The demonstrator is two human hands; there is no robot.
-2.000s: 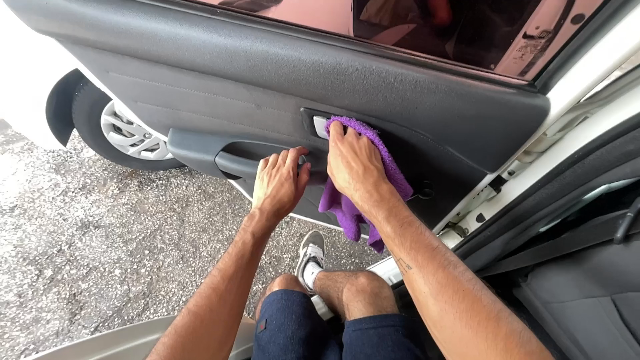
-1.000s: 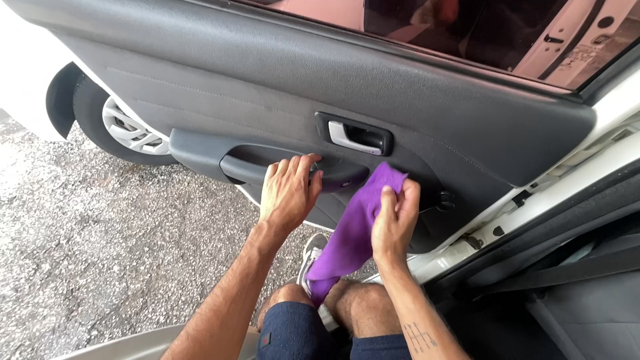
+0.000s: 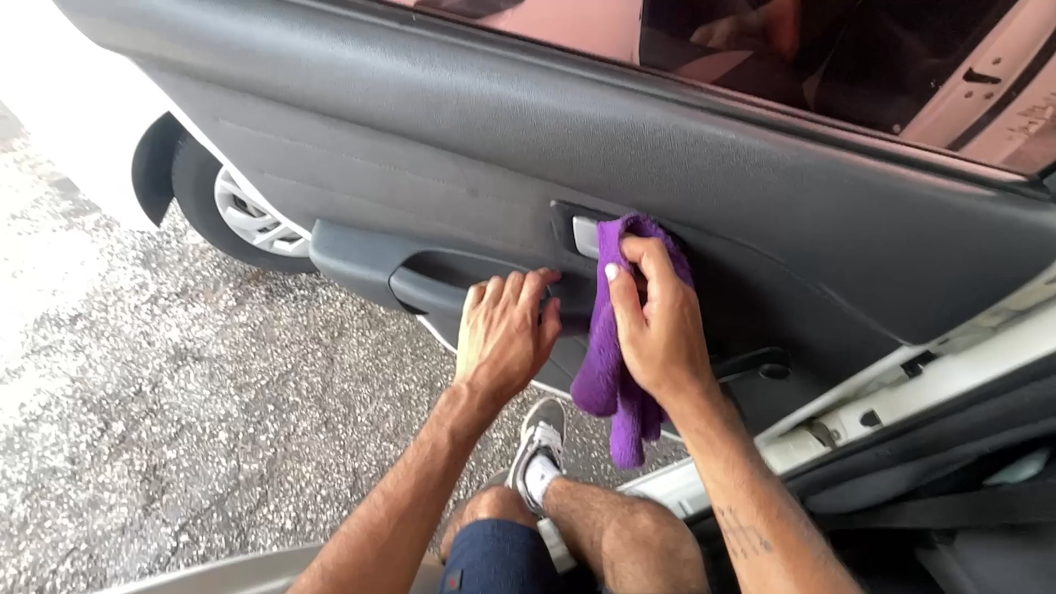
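My right hand point(image 3: 660, 318) grips a purple microfiber cloth point(image 3: 601, 375) against the recess of the silver inner door handle point(image 3: 586, 237). The cloth covers the right part of that recess, and its loose ends hang below my fingers. On the dark grey armrest point(image 3: 355, 260) of the open car door, beside its pull pocket, rests my left hand point(image 3: 505, 330), fingers slightly bent and no object visible in it. The door's trim panel point(image 3: 429, 177) spans the view behind both hands.
A window winder crank point(image 3: 751, 363) sits low on the door, right of my right wrist. The door window point(image 3: 742, 49) is above. A wheel point(image 3: 247, 214) stands at left over rough paving point(image 3: 206, 396). The white door sill point(image 3: 668, 487) runs beside my legs.
A second ago the cloth hung in my right hand below the uncovered handle; now hand and cloth are up at the handle recess. My left hand has stayed at the armrest.
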